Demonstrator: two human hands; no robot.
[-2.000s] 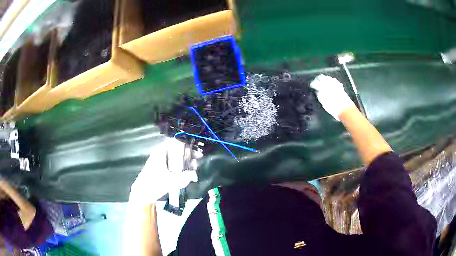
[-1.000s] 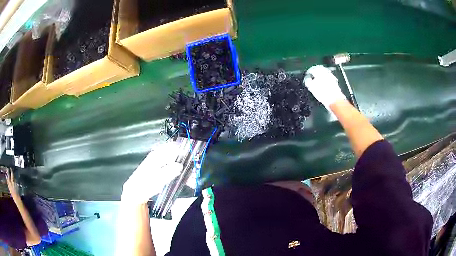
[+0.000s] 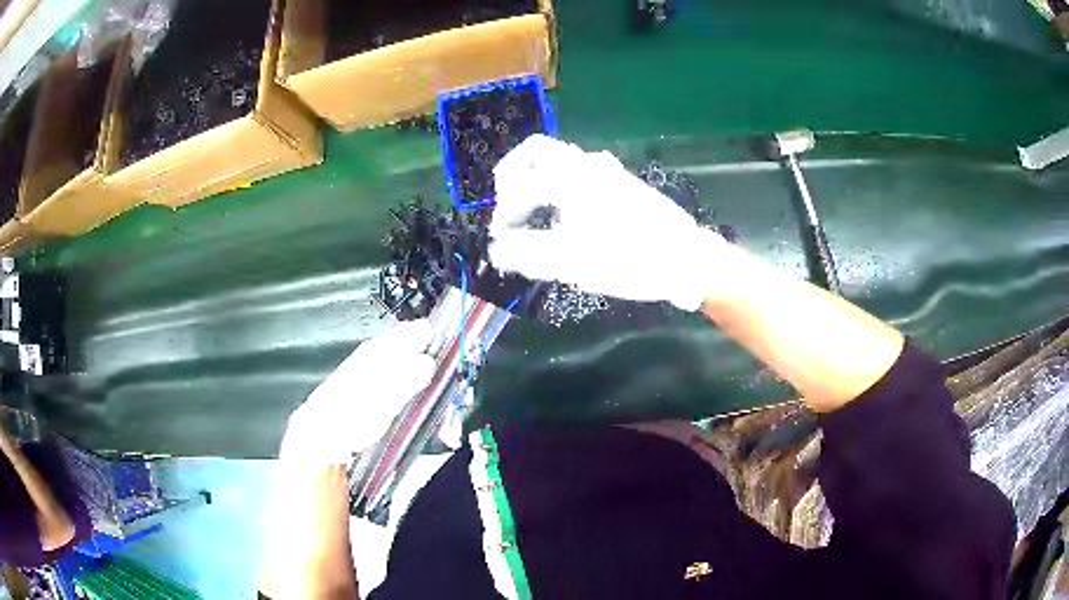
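My left hand (image 3: 363, 393), in a white glove, is closed around a bundle of silver metal profiles (image 3: 407, 442) that slants up to the right. Thin blue cord (image 3: 464, 307) lies along the bundle's upper part. My right hand (image 3: 598, 223), also white-gloved, is above the bundle's upper end with fingers curled around a small dark piece (image 3: 542, 217). It covers much of the parts heap. Long black pieces (image 3: 410, 252) show left of it, and the small silver metal pile (image 3: 572, 305) shows below it.
A blue bin (image 3: 447, 147) of black parts stands behind my right hand. Cardboard cartons (image 3: 410, 80) stand at upper left. A mallet (image 3: 809, 211) lies to the right on the green sheeting (image 3: 211, 281). A black-and-silver fixture (image 3: 41, 322) is at far left, near another person's arm (image 3: 41, 498).
My right hand has moved left from the heap's right side to the bundle's upper end. My left hand still holds the bundle, and the blue cords beside it have shifted.
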